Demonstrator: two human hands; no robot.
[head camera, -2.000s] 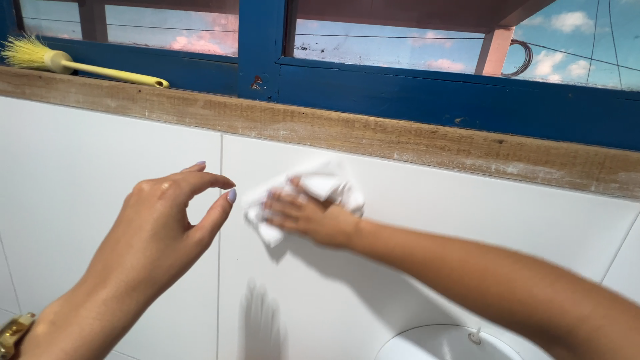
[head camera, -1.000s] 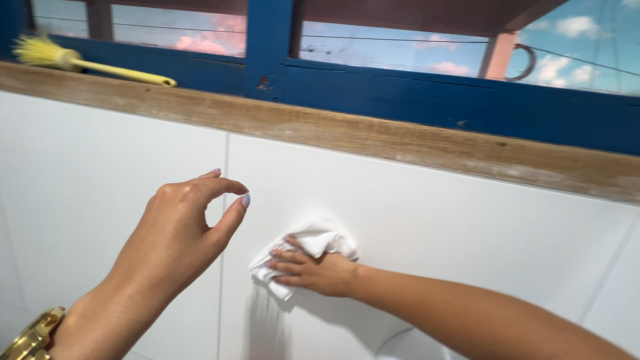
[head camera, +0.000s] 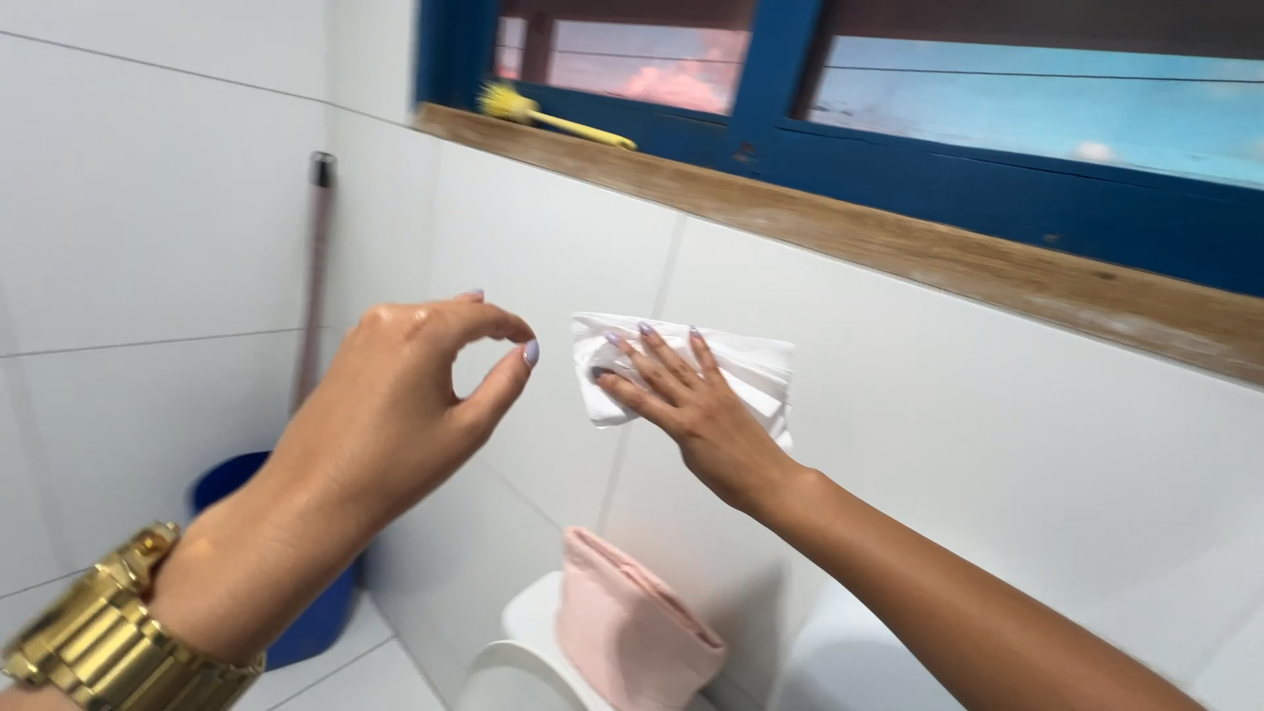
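Observation:
My right hand (head camera: 691, 405) presses a white cloth or paper towel (head camera: 765, 365) flat against the white tiled wall (head camera: 889, 415), fingers spread over it across a tile joint. To its left, my left hand (head camera: 434, 365) is raised in front of the wall, its thumb tip and curled index finger meeting or nearly meeting; nothing shows between them. A gold-coloured wristwatch or bracelet (head camera: 128, 632) circles the left wrist. Below the right hand, a folded pink cloth (head camera: 632, 622) stands on a white fixture, perhaps a toilet.
A wooden sill (head camera: 839, 237) runs under the blue window frame (head camera: 987, 188), with a yellow brush (head camera: 573, 125) on it. At the left corner a long handle (head camera: 318, 247) leans above a blue bin or bucket (head camera: 316, 617). White rounded fixtures (head camera: 513, 681) stand low by the wall.
The view has swung left, bringing the corner, blue container and pink cloth in. My right hand has moved the white cloth left along the wall, onto the tile joint. My left hand keeps its pose.

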